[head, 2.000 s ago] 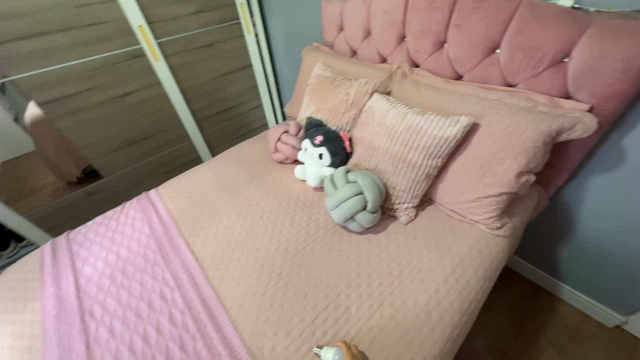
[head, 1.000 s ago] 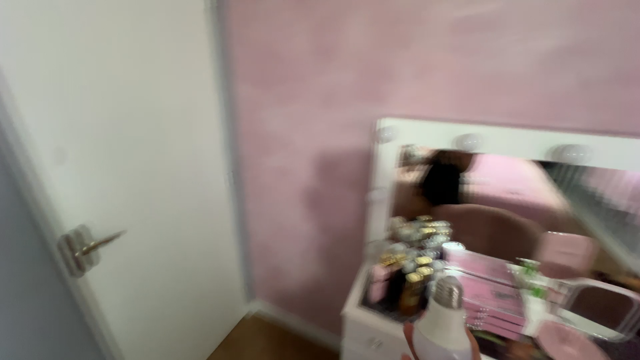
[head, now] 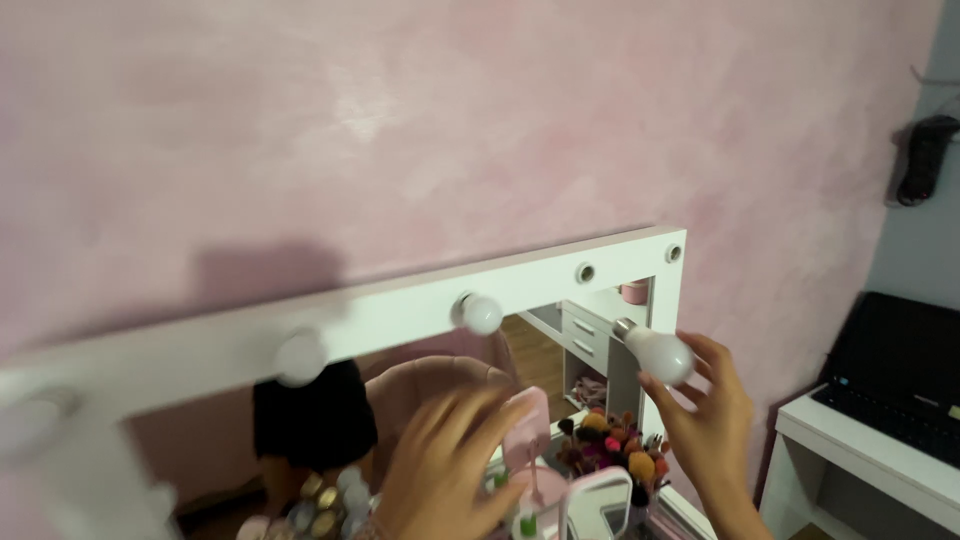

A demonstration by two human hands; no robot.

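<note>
My right hand grips a white light bulb by its round end, with the metal screw base pointing up and left toward the mirror. Blurred and empty, my left hand is spread in front of the mirror glass, left of the bulb. The white mirror frame carries several mounted bulbs, one of them a round bulb near the middle of the top edge. To its right are an empty socket and another empty socket at the corner.
Below the mirror stand makeup brushes, a small white-framed mirror, a pink stand mirror and gold-capped bottles. A black laptop rests on a white desk at the right. A dark device hangs on the wall.
The view has swung from the bed, past a door, to the lit-style mirror frame. The bulb, low in view a second ago, is now raised by the frame's right side. My left hand has come into view.
</note>
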